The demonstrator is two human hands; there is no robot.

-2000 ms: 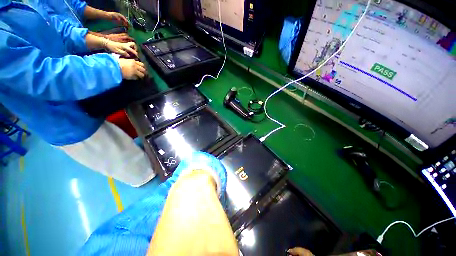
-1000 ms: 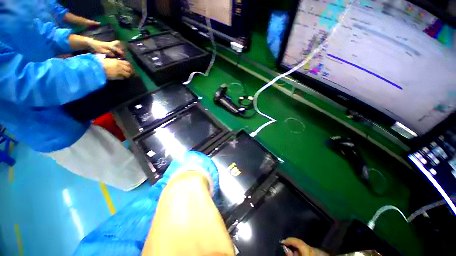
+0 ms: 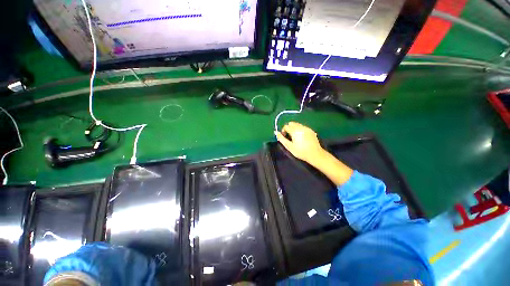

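Note:
My right hand (image 3: 302, 144) reaches in from the lower right, its fingertips closed around the plug end of a white cable (image 3: 302, 106) at the top edge of a dark tablet (image 3: 313, 192). The fingers partly hide the plug, so whether it is seated cannot be told. The tablet lies in a black tray (image 3: 313, 251) and bears a small white label and a handwritten mark. My left sleeve (image 3: 106, 262) shows at the bottom left. My left hand cannot be made out; a tiny skin-coloured patch touches the bottom edge.
More dark tablets (image 3: 226, 218) lie leftwards, one (image 3: 145, 206) with a white cable plugged in. Scanners (image 3: 72, 153) (image 3: 232, 101) lie on the green mat behind. Two monitors (image 3: 162, 33) (image 3: 335, 33) stand at the back. A red stool (image 3: 481, 209) is at the right.
The view has swung right, and the neighbouring workers are out of it. My right hand has moved from the picture's bottom edge to the cable plug at the rightmost tablet.

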